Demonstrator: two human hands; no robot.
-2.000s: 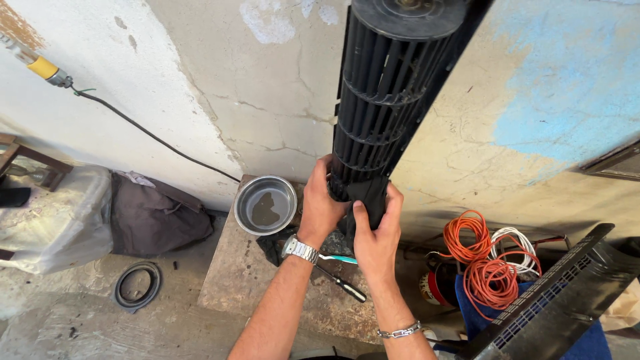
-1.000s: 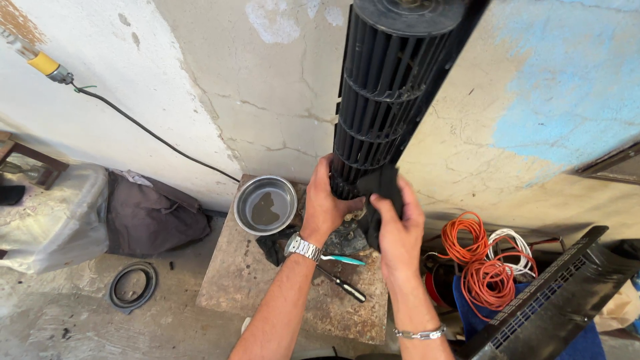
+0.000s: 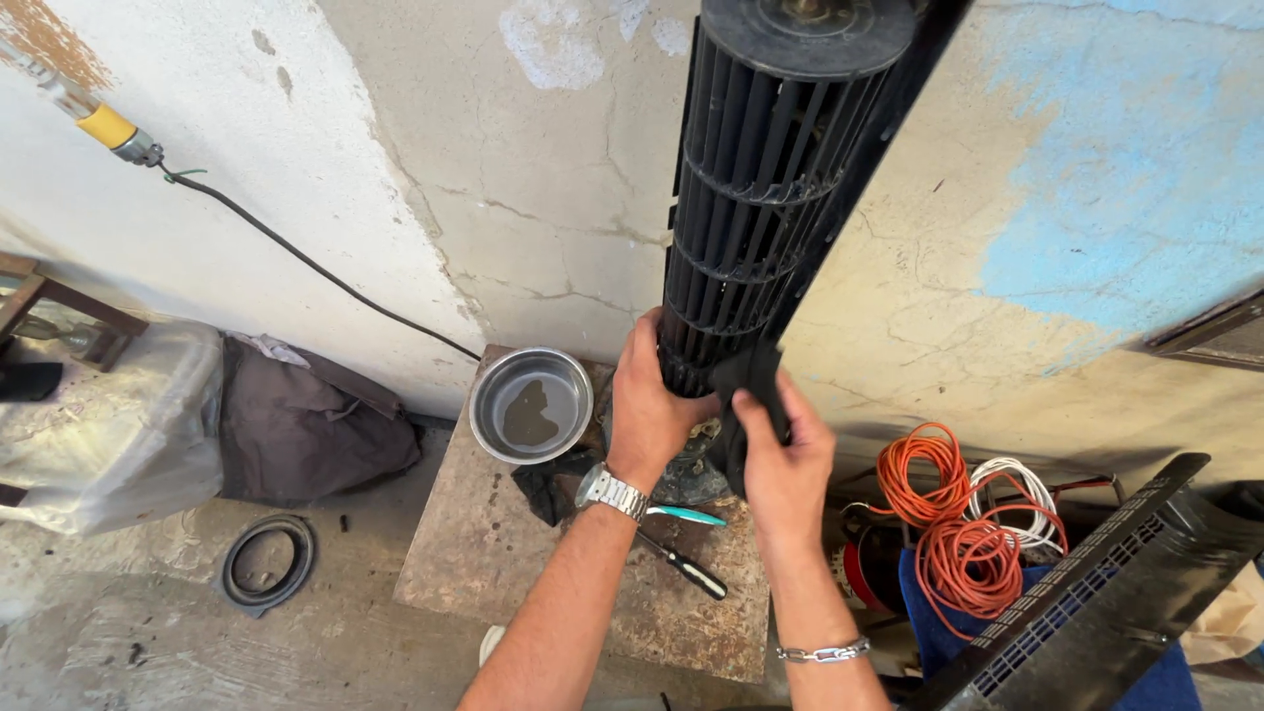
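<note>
A black tower fan's cylindrical blower wheel (image 3: 755,197) stands upright in its housing against the wall. My left hand (image 3: 652,415), with a metal watch on the wrist, grips the lower end of the wheel from the left. In my right hand (image 3: 790,454) is a black cloth (image 3: 743,405), bunched at the lower right side of the wheel. Below my hands, a turquoise toothbrush-like handle (image 3: 688,514) and a screwdriver (image 3: 696,575) lie on the worn board (image 3: 474,553). A metal bowl (image 3: 531,405) with some murky liquid is left of my left hand, near a dark rag (image 3: 541,489).
Coiled orange cords (image 3: 973,568) and a white cord (image 3: 1032,499) hang at the right, beside a black slotted housing panel (image 3: 1116,602). A grey ring-shaped part (image 3: 265,563) lies on the floor. A dark cable (image 3: 296,252) runs down the left wall.
My right hand with the black cloth has shifted from the front of the wheel's lower end toward its right side. My left hand has stayed on the wheel.
</note>
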